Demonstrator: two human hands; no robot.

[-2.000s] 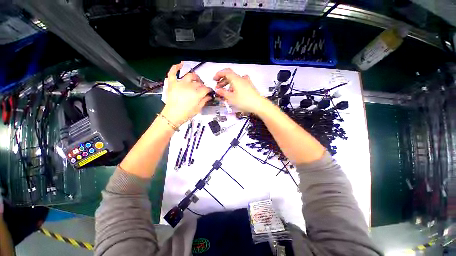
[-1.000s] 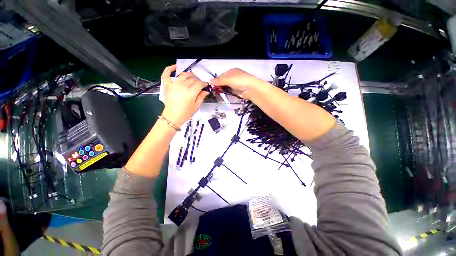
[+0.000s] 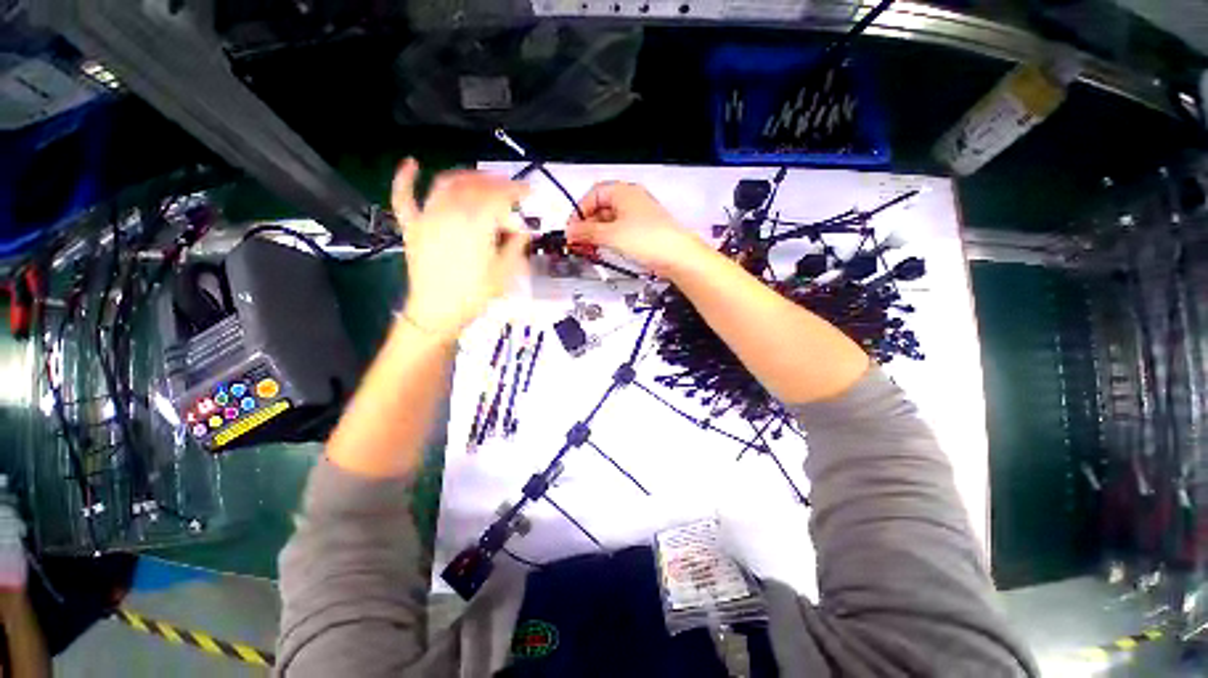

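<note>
The black wire harness runs diagonally over the white board, with thin tie tails sticking out to its right. Its upper end has short red wires. My right hand pinches the harness at the red wires. A black lead with a bright metal tip points up and left from there. My left hand is blurred, its fingers spread, left of the harness end; whether it holds anything cannot be told. Several black strips and a small black square part lie left of the harness.
A black tangled pile lies right of the harness. A blue bin and a yellowish bottle stand beyond the board. A boxy device stands left. Clear bags or trays with harnesses lie at the sides.
My left hand has moved off the harness end, up and left. My right hand stays at the red wires, with its fingers more curled. The metal-tipped lead now shows above it.
</note>
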